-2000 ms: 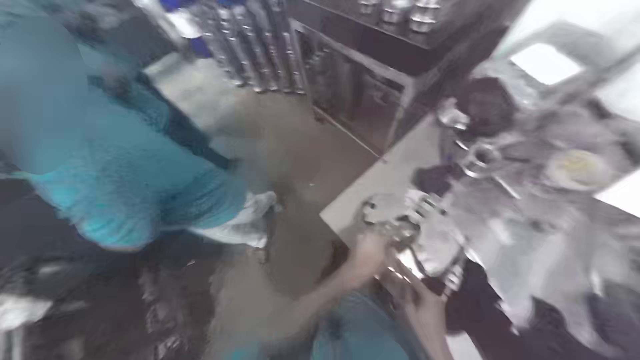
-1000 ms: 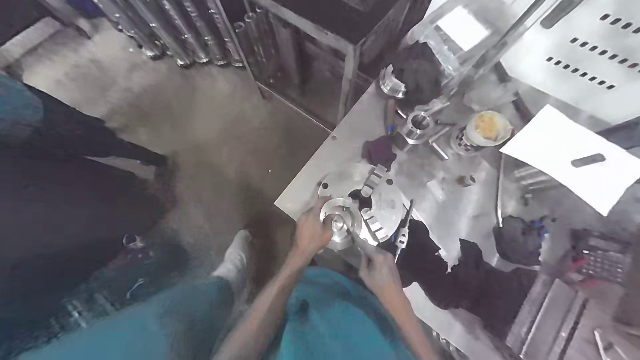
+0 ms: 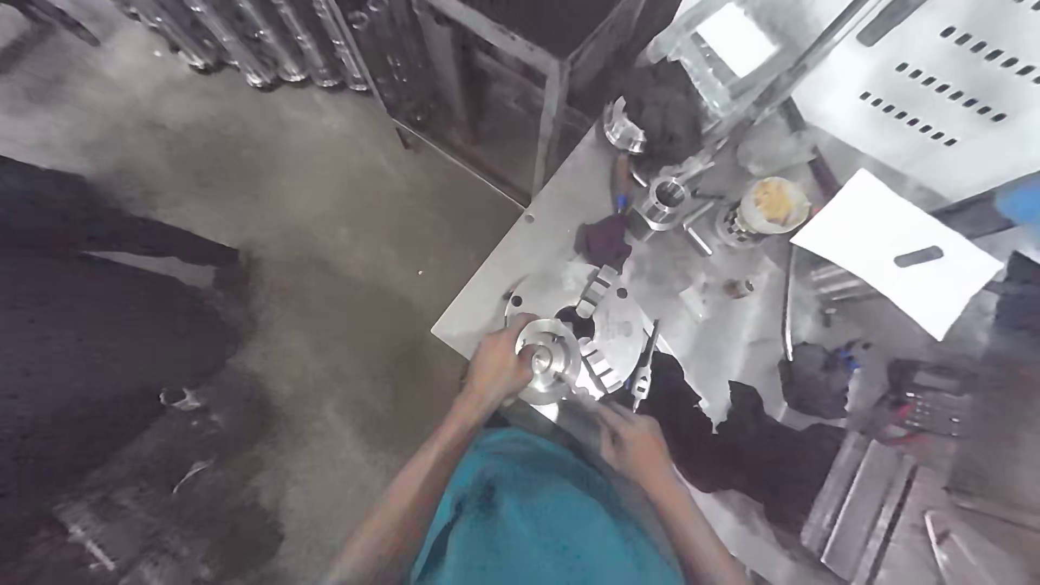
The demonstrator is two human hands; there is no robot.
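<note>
My left hand (image 3: 501, 363) grips the left rim of a round, stepped metal part (image 3: 549, 357), thumb on its face. My right hand (image 3: 630, 435) is just below and right of that part, its fingers pointing at the part's lower edge; a thin tool seems to be in them, though blur hides its shape. Under and behind the part lies a lathe chuck (image 3: 621, 329) with stepped jaws, flat on the metal bench top (image 3: 496, 284). A caliper-like tool (image 3: 643, 378) lies at the chuck's right side, beside a dark cloth (image 3: 699, 431).
Up the bench are a purple rag (image 3: 605, 242), a hollow metal cylinder (image 3: 666, 197), a tub with yellowish contents (image 3: 772, 205) and a white sheet (image 3: 898, 252). Metal bars (image 3: 865, 496) lie at the lower right. Long metal shafts (image 3: 236, 36) stand at the upper left. A person's dark-clothed leg (image 3: 106, 325) is at the left.
The view has swung since the first frame. Both hands stay at the round part over the chuck; the person at the left shows less than two seconds ago.
</note>
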